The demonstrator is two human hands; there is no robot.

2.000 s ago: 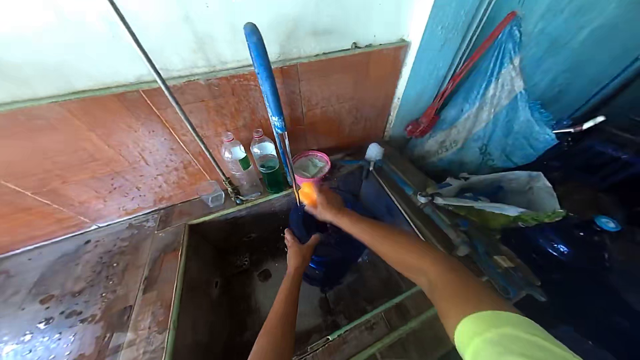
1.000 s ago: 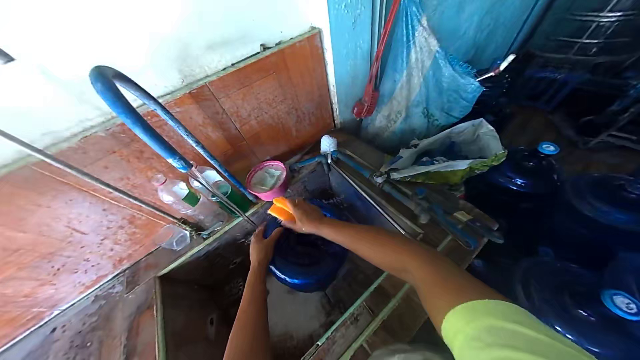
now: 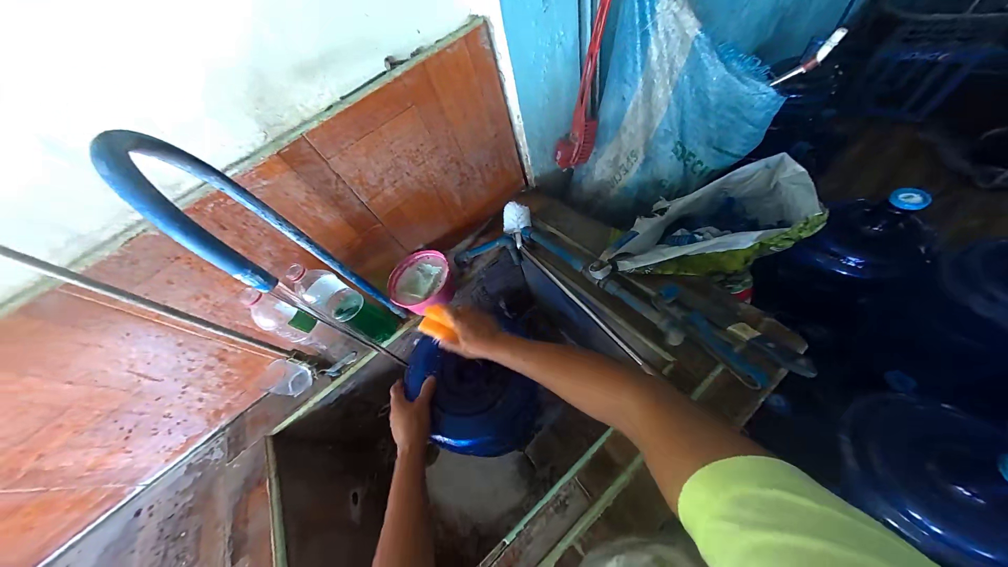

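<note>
A large blue plastic water jug (image 3: 480, 405) rests in the tiled sink basin (image 3: 331, 488). My left hand (image 3: 411, 413) lies against the jug's left side, with the thumb over its surface. My right hand (image 3: 471, 331) grips an orange sponge (image 3: 438, 324) above the jug's upper part. Just behind the sponge stands a pink tub (image 3: 421, 281) with pale contents. Left of the tub are a bottle of green liquid (image 3: 366, 315) and a clear plastic bottle (image 3: 279, 315). A blue hose (image 3: 189, 236) on a metal tube arches over them.
A small clear cup (image 3: 288, 378) sits on the left ledge. Right of the basin lie blue pipes with valves (image 3: 622, 291), a white brush head (image 3: 516, 216) and an open sack (image 3: 732, 216). More blue jugs (image 3: 929, 465) stand at the right. A red pipe wrench (image 3: 580, 134) hangs behind.
The view has swung right. The blue jug shows more fully than two seconds ago, and the hose has bent into an arch at the left. The orange sponge remains in my right hand.
</note>
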